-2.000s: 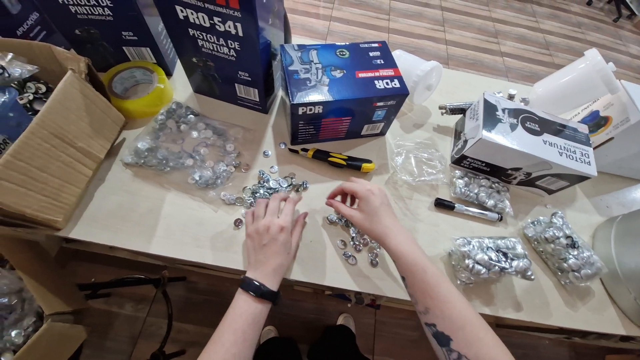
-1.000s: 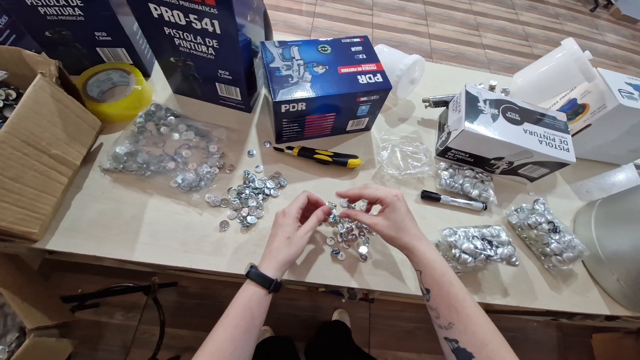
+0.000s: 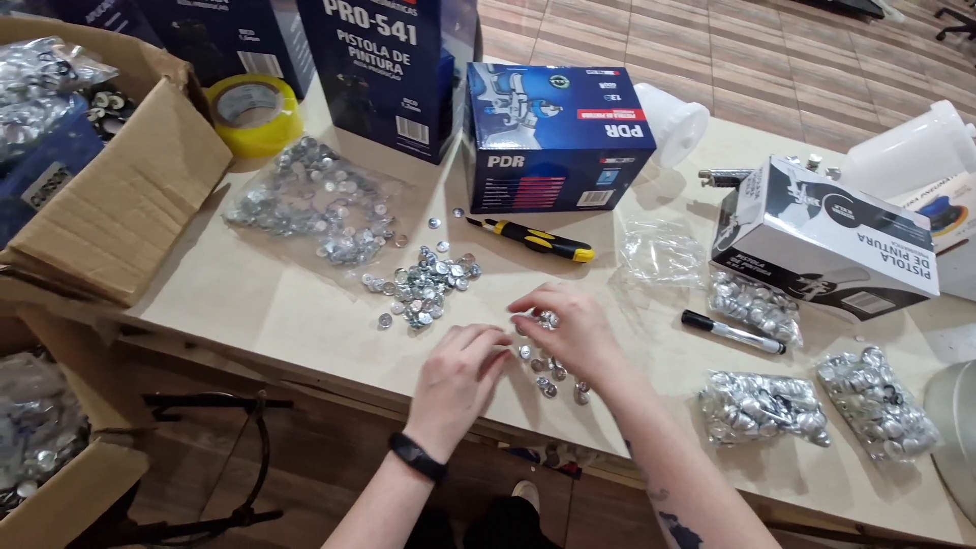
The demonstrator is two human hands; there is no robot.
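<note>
Small round metal pieces (image 3: pixel 435 282) lie in a loose pile on the pale tabletop. A smaller group of the same pieces (image 3: pixel 545 370) lies right of it, between and under my hands. My left hand (image 3: pixel 461 374), with a black wristband, is at the left edge of the smaller group, fingers bent together; whether it holds a piece cannot be seen. My right hand (image 3: pixel 572 328) is over the group's upper part, thumb and index finger close together by some pieces. A clear plastic bag of metal pieces (image 3: pixel 313 198) lies behind the pile, its right end near it.
A black and yellow utility knife (image 3: pixel 534 240) lies before a blue PDR box (image 3: pixel 557 137). To the right are an empty-looking clear bag (image 3: pixel 662 252), a marker (image 3: pixel 732 332), filled bags (image 3: pixel 762 408) and a spray gun box (image 3: pixel 827 236). Yellow tape (image 3: pixel 255 114) and a cardboard box (image 3: pixel 130 191) stand left.
My left hand was on the larger pile two seconds ago and is now beside the smaller group. Since one second ago, my hands have moved a little apart.
</note>
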